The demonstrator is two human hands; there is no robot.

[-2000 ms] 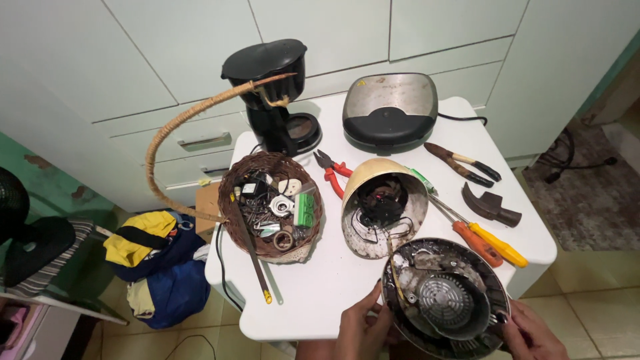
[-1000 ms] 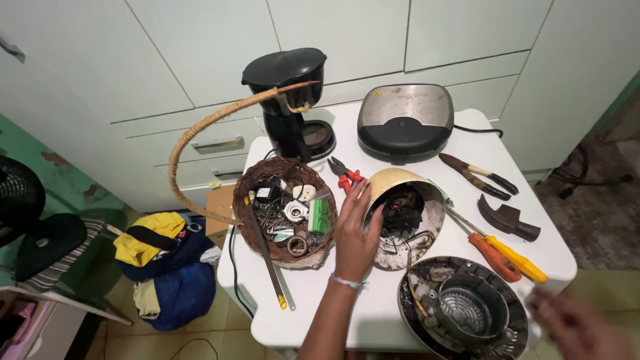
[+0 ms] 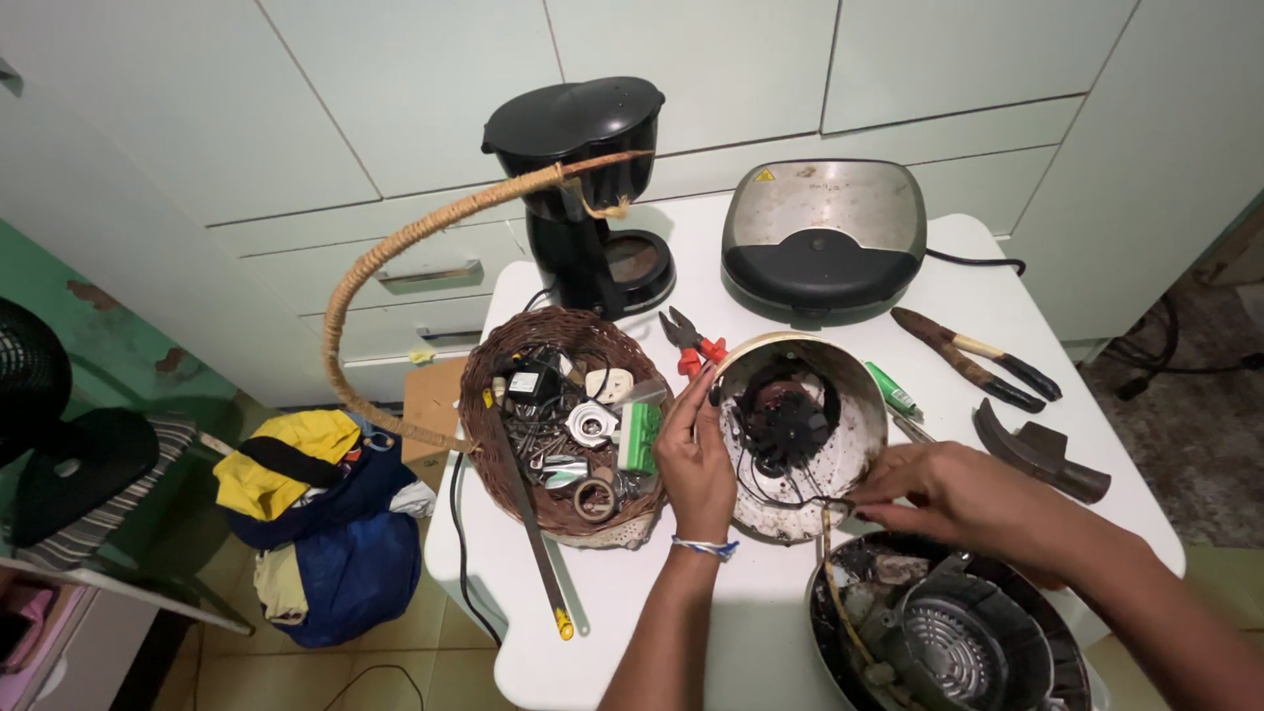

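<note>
My left hand (image 3: 697,454) holds the left rim of a cream, dirt-spotted appliance housing (image 3: 780,523). A dark motor with a fan (image 3: 785,420) and thin wires sits inside it. At the housing's lower right rim, the fingertips of my right hand (image 3: 918,489) pinch a thin wire. A yellowish sleeved wire (image 3: 839,602) runs from there down into a round dark base (image 3: 825,642), which holds a ribbed metal cup (image 3: 953,642). Red-handled pliers (image 3: 691,341) lie beyond my left hand. The screwdrivers are mostly hidden behind my right hand.
A wicker basket (image 3: 484,395) of small parts, with a hacksaw blade (image 3: 533,538) across it, stands left. Behind are a black coffee maker (image 3: 583,178) and a grill (image 3: 825,242). Shears (image 3: 973,357), a hammer head (image 3: 1047,454) and a green tube (image 3: 894,390) lie right.
My hands have left the round base, which they held two seconds ago. My left hand has come to the housing's rim, and my right hand has moved left to the wire.
</note>
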